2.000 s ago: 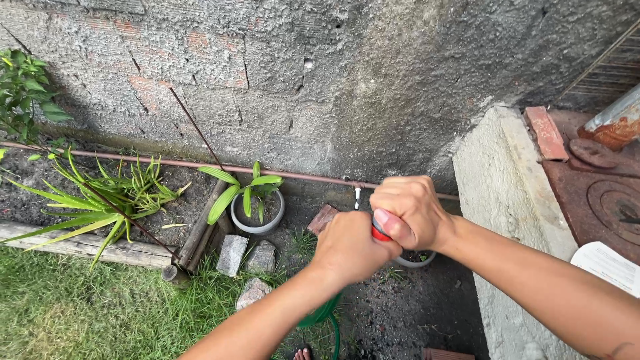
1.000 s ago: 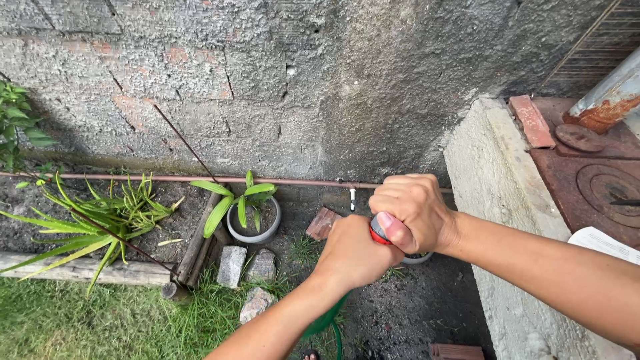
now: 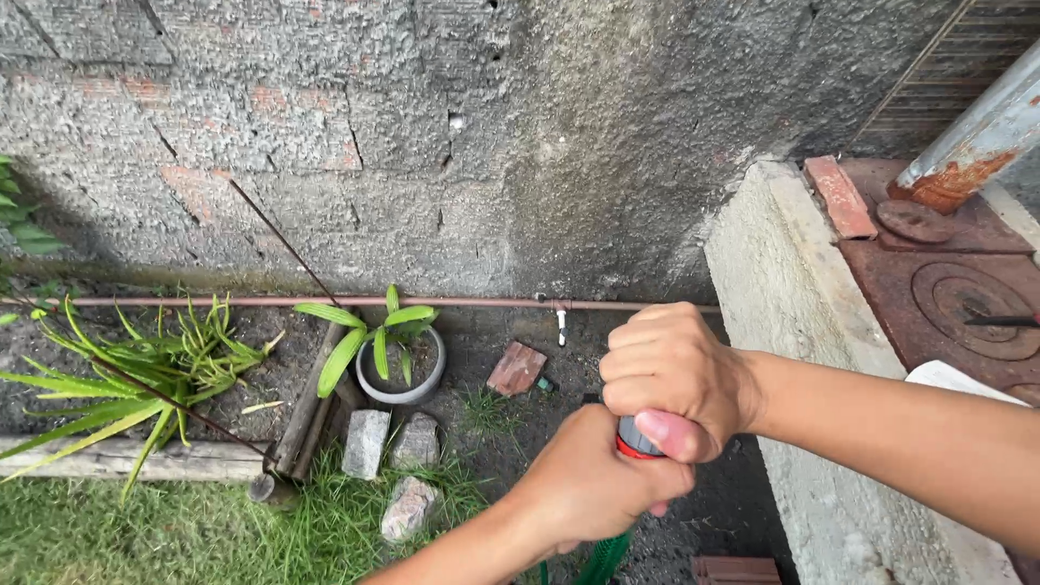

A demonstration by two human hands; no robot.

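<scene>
My left hand (image 3: pixel 601 479) is closed around a grey and red hose fitting (image 3: pixel 638 439), just below my right hand. Over the upper part of that fitting, my right hand (image 3: pixel 670 378) is wrapped, its thumb lying along the side. The two hands touch. A green garden hose (image 3: pixel 605 556) comes out beneath my left hand and runs off the bottom of the view. Most of the fitting is hidden by my fingers. Beyond the hands, a white tap outlet (image 3: pixel 561 327) hangs from a brownish pipe (image 3: pixel 479 303) along the foot of the wall.
A rough plastered wall (image 3: pixel 406 162) stands ahead. To the left are a potted plant (image 3: pixel 380 337), spiky plants (image 3: pixel 154 382), wooden logs (image 3: pixel 146 457) and stones (image 3: pixel 410 508). At right, a concrete ledge (image 3: pixel 780 268) borders a rusty iron stove top (image 3: pixel 951 301) with a metal flue pipe (image 3: pixel 967 134).
Both hands stay clasped on the fitting throughout. No plain change in the things around them.
</scene>
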